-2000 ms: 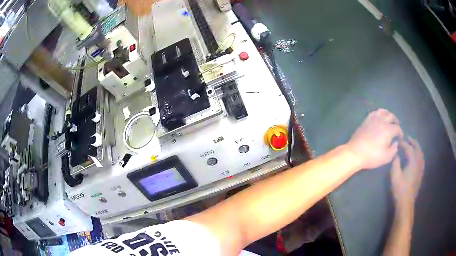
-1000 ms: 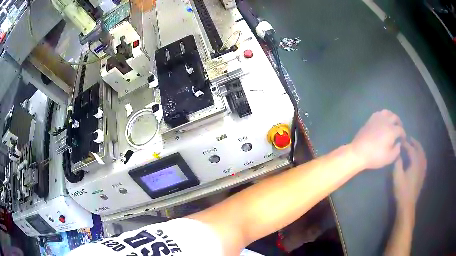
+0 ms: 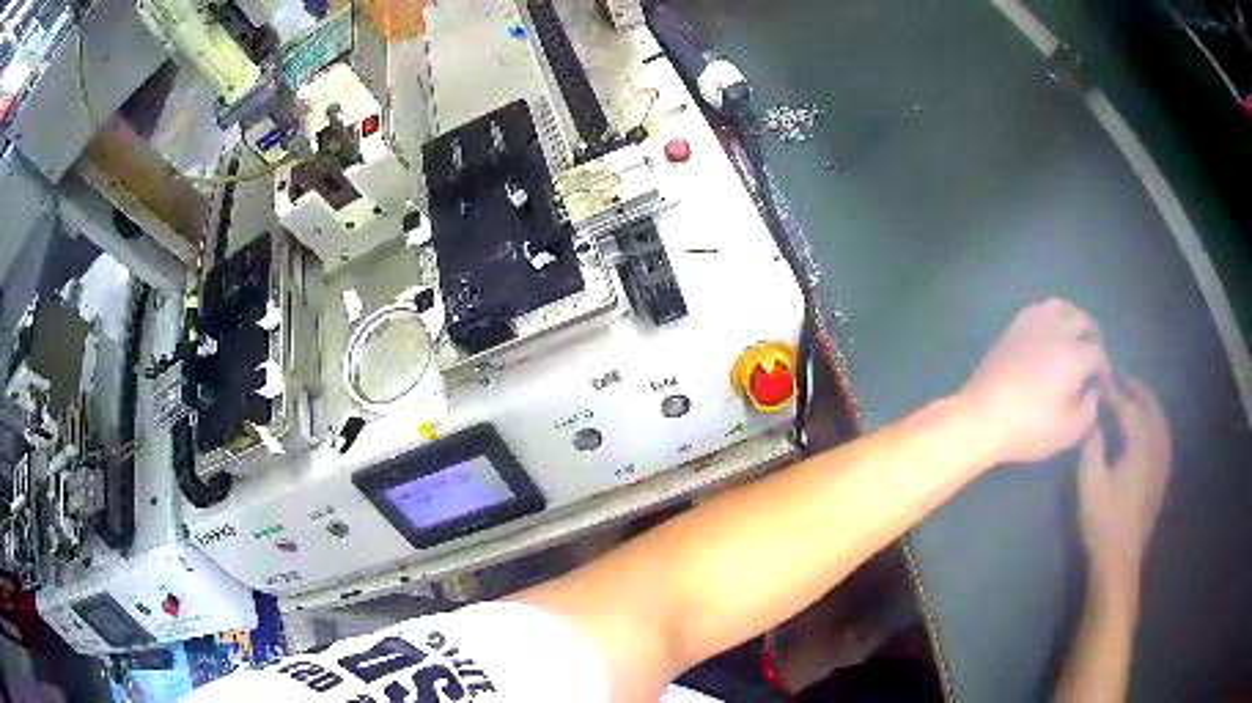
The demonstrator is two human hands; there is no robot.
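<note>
My left hand (image 3: 1039,385) rests on the dark green mat (image 3: 947,220) at the right, fingers curled and pointing away from me. Its palm side and fingertips are hidden, and no object shows in it. My right hand (image 3: 1126,460) is just beside it on the right, its fingertips close to or touching the left hand. A gap shows between its fingers, and I see nothing held. The white-grey machine (image 3: 742,254) stands to the left of the hands, with a black fixture (image 3: 501,234) on its stage.
The front panel carries a lit touchscreen (image 3: 446,494), round buttons (image 3: 588,440) and a red emergency stop (image 3: 770,383). A second black fixture (image 3: 236,343) is farther left. A black cable (image 3: 748,151) runs along the machine edge, beside small silvery bits (image 3: 791,122) on the mat.
The hands have stayed in nearly the same place and pose. The view has shifted only slightly.
</note>
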